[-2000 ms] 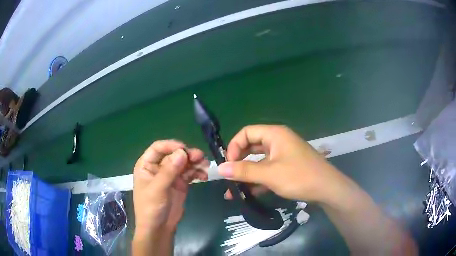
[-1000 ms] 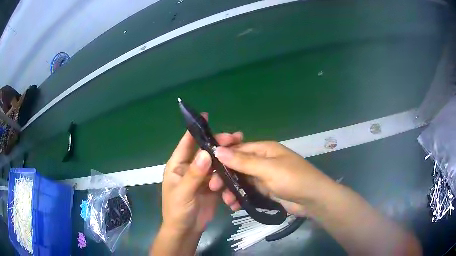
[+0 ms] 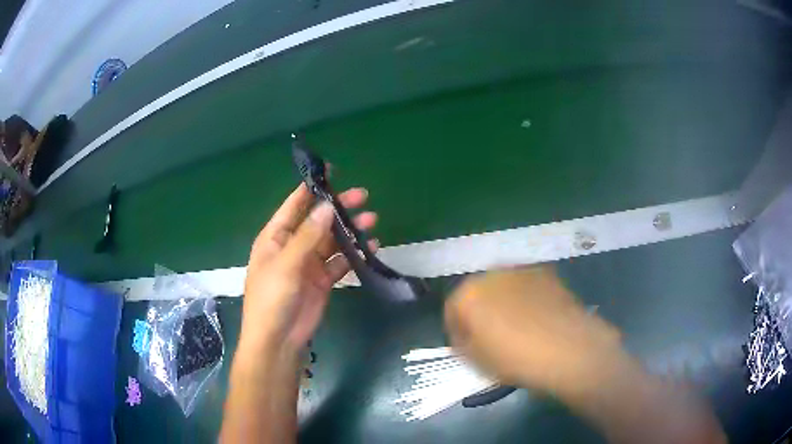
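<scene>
My left hand (image 3: pixel 300 243) holds the black pen housing (image 3: pixel 349 238) over the white rail, with the tapered tip pointing up and left and the wide curved end towards lower right. My right hand (image 3: pixel 530 325) is blurred, apart from the housing, above the white sticks (image 3: pixel 434 381). Its fingers are hidden, so whether it holds anything cannot be told. A dark curved handle (image 3: pixel 488 397) shows beside the sticks, partly hidden by my right hand and wrist.
A blue bin of white sticks (image 3: pixel 87 364) and a clear bag of black parts (image 3: pixel 200 342) lie left. White pins (image 3: pixel 764 347) lie far right. Another black unit (image 3: pixel 108 221) lies on the green belt (image 3: pixel 486 173), behind the white rail (image 3: pixel 521 238). Tiny dark parts lie beside my left wrist.
My right hand has let go of the housing and moved away to the lower right. My left hand has moved slightly up and left with the housing. The waiting unit has shifted slightly left.
</scene>
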